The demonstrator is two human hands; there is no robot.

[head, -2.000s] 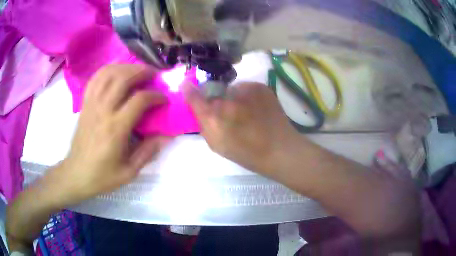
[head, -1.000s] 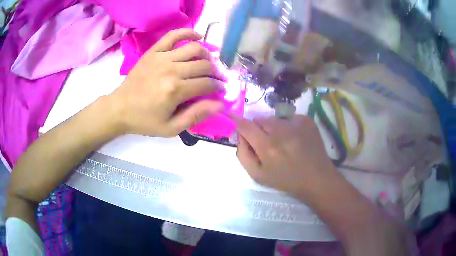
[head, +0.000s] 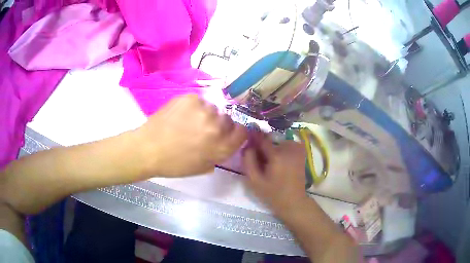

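Observation:
The bright pink garment [head: 160, 67] runs from the upper left down to my left hand [head: 188, 138], which is curled over its near end just left of the needle area. My right hand [head: 275, 167] has bent fingers and meets the left fingertips in front of the machine head. A small pinkish patch shows between the hands, blurred; whether the right fingers pinch it cannot be told. The cream sewing machine [head: 355, 131] with blue stripe and "JACK" lettering stands beyond. Its needle and presser foot are mostly hidden.
Scissors with yellow and green handles [head: 322, 154] lie under the machine arm, partly behind my right hand. Paler pink cloth [head: 72, 38] lies at the upper left. A card [head: 370, 218] and a small pink-red item lie at the right. The ruler-marked table edge [head: 206, 218] runs in front.
The view has shifted, showing more of the machine. My left hand has turned from flat on the cloth to a curled fist, and both hands are now together. Less pink cloth shows at the needle.

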